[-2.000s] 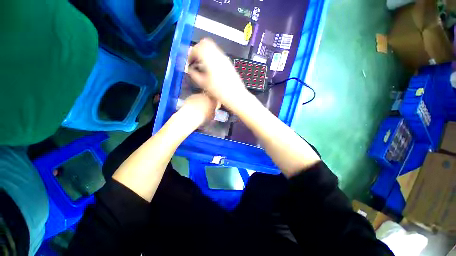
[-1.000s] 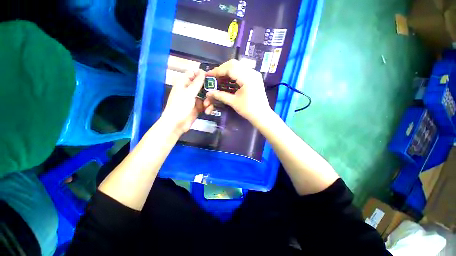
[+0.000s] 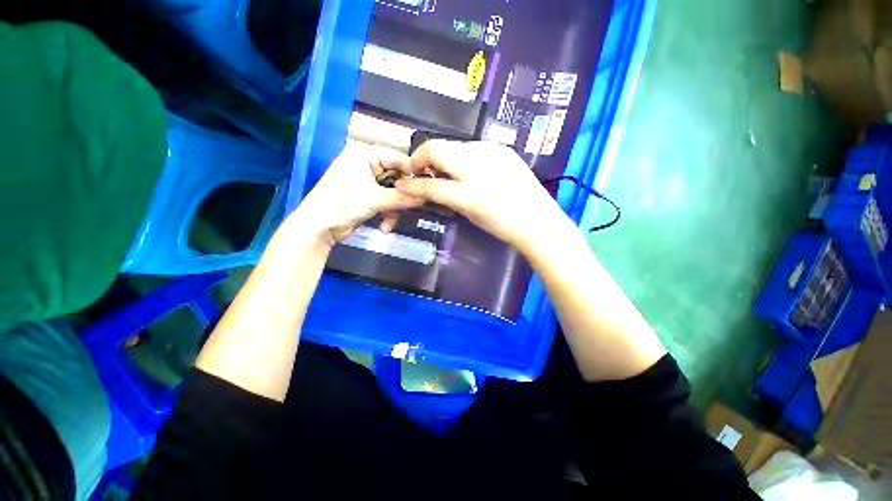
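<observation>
My left hand [image 3: 354, 192] and my right hand [image 3: 476, 183] meet fingertip to fingertip over the dark printed sheet [image 3: 479, 269] in the blue crate [image 3: 430, 333]. A small dark unit [image 3: 390, 179] shows between the fingers, mostly hidden by them. The black charging box is hidden under my right hand. Its black cable [image 3: 597, 192] runs out over the crate's right edge. A tan cardboard strip [image 3: 379, 128] lies beyond my left hand.
A person in a green cap [image 3: 78, 166] sits at the left. Blue stools [image 3: 156, 240] stand beside and behind the person. Blue bins [image 3: 804, 284] and cardboard cartons [image 3: 861, 391] stand on the green floor at the right.
Two seconds ago my hands were blurred and crossed left of the box. One second ago a square unit's green face showed between them; now it is covered by the fingers.
</observation>
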